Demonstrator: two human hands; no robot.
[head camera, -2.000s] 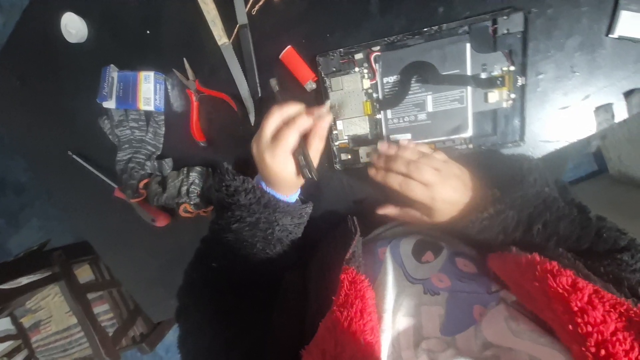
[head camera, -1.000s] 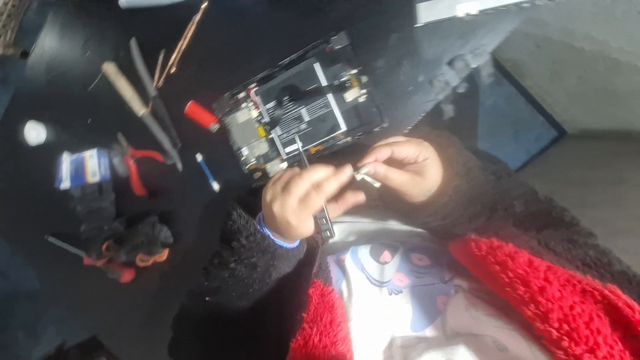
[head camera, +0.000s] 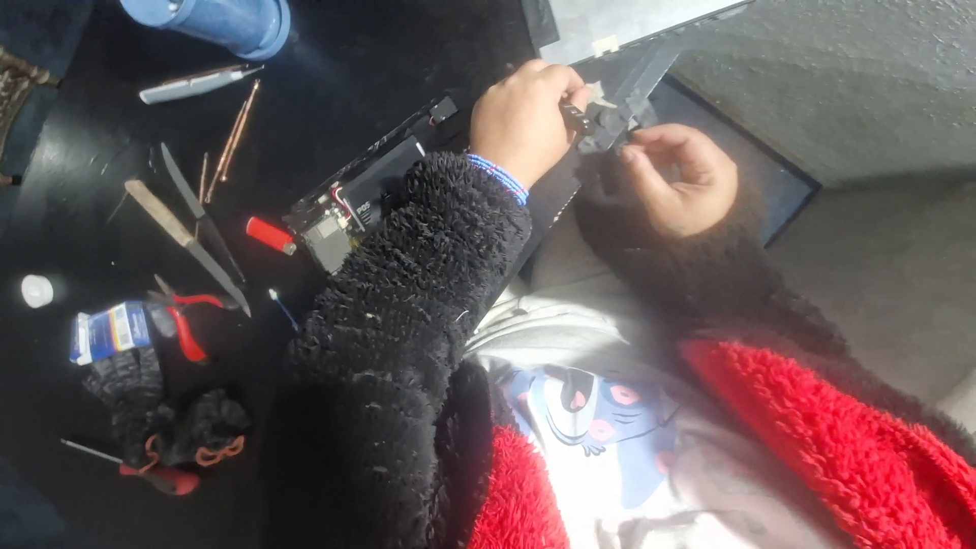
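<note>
My left hand (head camera: 526, 126), with a blue beaded bracelet at the wrist, holds a slim dark metal tool (head camera: 576, 117) between thumb and fingers. My right hand (head camera: 686, 183) is just to its right, thumb and forefinger close together; whether anything small is between them cannot be told. Crumpled grey and whitish scraps (head camera: 606, 126) lie between the hands at the table's edge. The opened tablet-like device (head camera: 328, 240), with a circuit board and a black battery, is partly hidden under my left sleeve.
Left of the device lie a red lighter (head camera: 271, 235), a cotton swab (head camera: 284, 309), two knives (head camera: 187, 240), red-handled pliers (head camera: 187, 328), grey gloves (head camera: 133, 396), a screwdriver (head camera: 164, 479) and a white cap (head camera: 36, 290). A blue container (head camera: 255, 27) and a pale panel (head camera: 633, 23) are farther back.
Both hands have moved from the device's near edge to beyond its right side, by the scraps. The left forearm now covers much of the device. The view has shifted.
</note>
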